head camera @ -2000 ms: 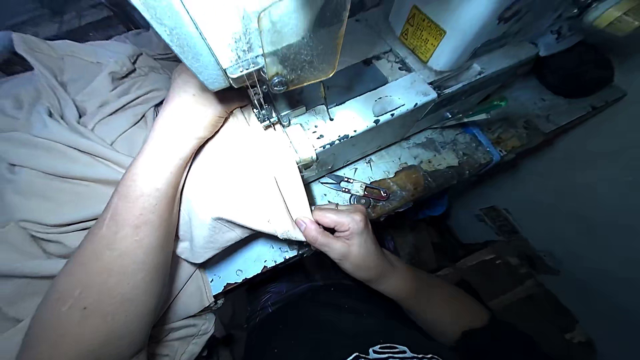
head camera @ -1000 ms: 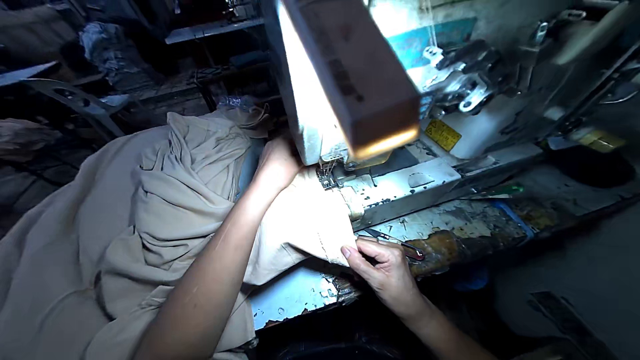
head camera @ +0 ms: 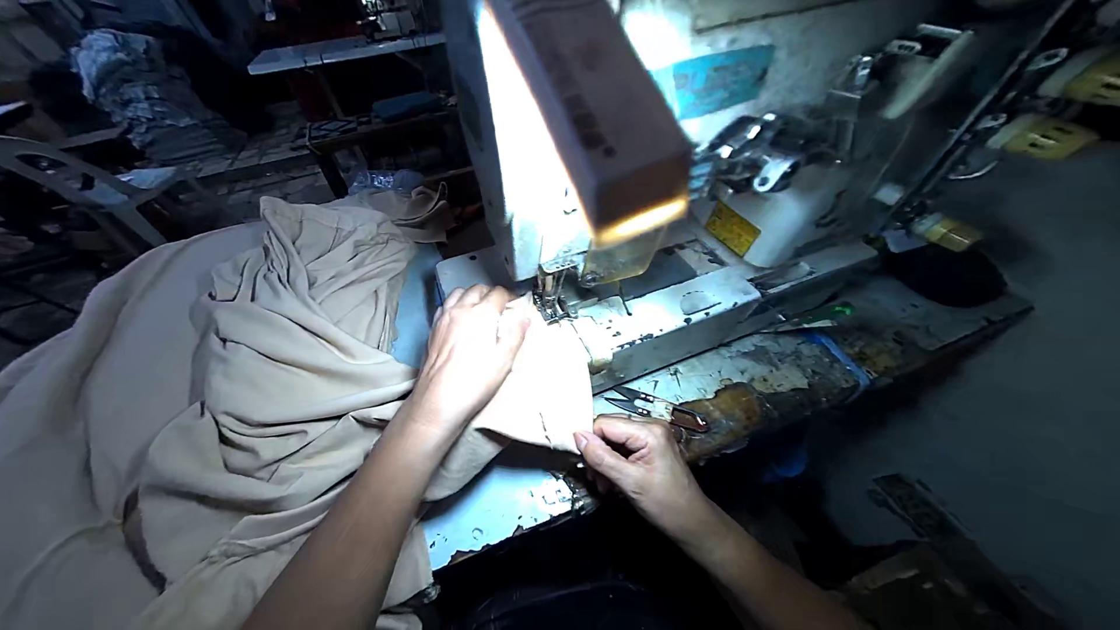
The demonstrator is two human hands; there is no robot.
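Note:
Beige fabric (head camera: 542, 385) runs under the needles and presser foot (head camera: 551, 302) of an industrial sewing machine (head camera: 682, 324). My left hand (head camera: 468, 350) lies on the fabric just left of the presser foot, fingers bent against it; whether it pinches the cloth is unclear. My right hand (head camera: 634, 455) pinches the near right edge of the fabric between thumb and fingers. Thread snips (head camera: 656, 409) lie on the worn table just beyond my right hand. A large heap of the same beige fabric (head camera: 289, 367) spreads to the left.
A box-shaped lamp (head camera: 604, 122) hangs over the needle area. The worn table edge (head camera: 499, 538) runs below the fabric. A blue strap (head camera: 840, 359) crosses the table at right. Behind stand a plastic chair (head camera: 131, 197), another table (head camera: 341, 52) and a cloth pile (head camera: 140, 87).
The view has swung up and to the left. My left hand, partly hidden behind the machine head before, now shows whole beside the presser foot. My right hand still holds the fabric edge.

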